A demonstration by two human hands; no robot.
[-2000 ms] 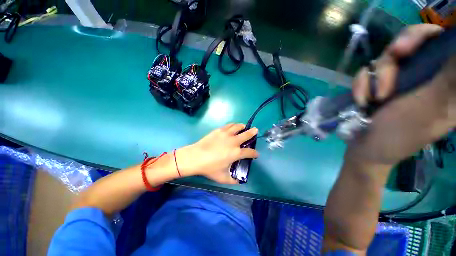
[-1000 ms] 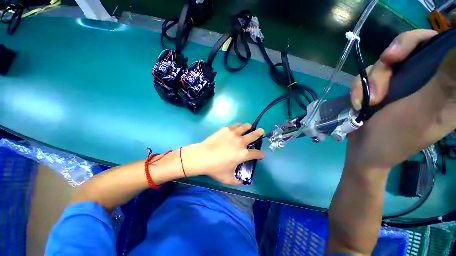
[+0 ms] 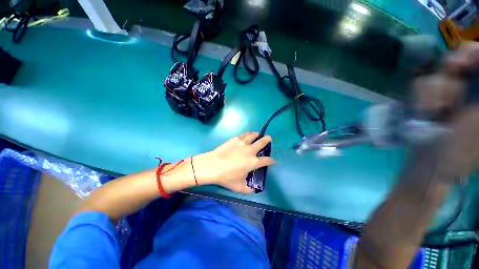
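A corded unit (image 3: 257, 178), a small black block, lies on the green bench near its front edge. My left hand (image 3: 235, 162) holds it down, fingers over its top and side, covering much of it. Its black cord (image 3: 276, 113) runs up to a coil with a small yellow tie. My right hand (image 3: 446, 86) is at the right, strongly blurred, around the automatic-feed screwdriver (image 3: 386, 126). The screwdriver's nose points left, to the right of the unit and apart from it.
Two inner assemblies (image 3: 207, 94) with red and white wires stand side by side on the green bench (image 3: 94, 105), their cords running to the back. The dark conveyor (image 3: 325, 47) lies beyond. Blue crates (image 3: 320, 244) and a green basket (image 3: 462, 258) are below the front edge.
The screwdriver and my right hand have moved right, away from the unit, and are now blurred. My left hand has stayed on the unit.
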